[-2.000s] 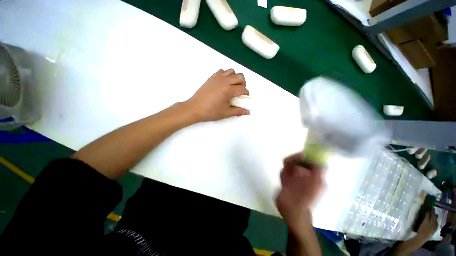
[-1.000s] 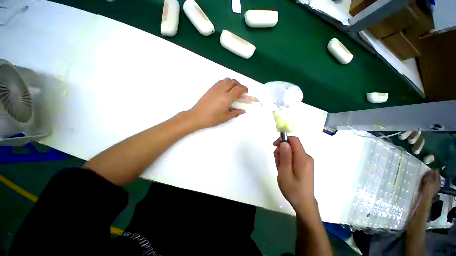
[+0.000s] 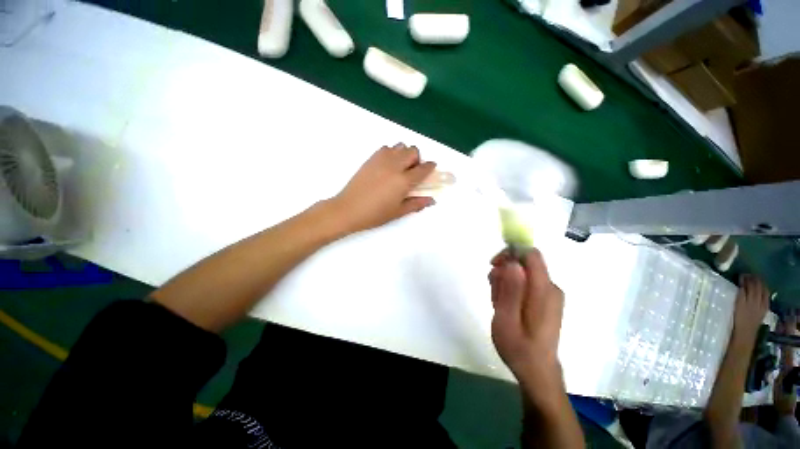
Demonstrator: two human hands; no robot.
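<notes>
My left hand holds a cream oblong plastic housing against the white bench; its tan face shows past my fingertips and the rest is hidden under the hand. My right hand grips the handle of a mallet-like tool with a pale yellow neck. Its whitish head is blurred, right of the housing and over the bench's far edge and the green belt. The head and housing look apart.
Several cream housings lie on the green belt. A white fan stands at the left. A grey metal upright juts in from the right. Clear blister trays lie at the bench's right end, beside another person's arm.
The mallet head has moved slightly right and blurred since one second ago; my right hand shifted slightly right. My left hand stays on the housing. Belt housings appear further left in view.
</notes>
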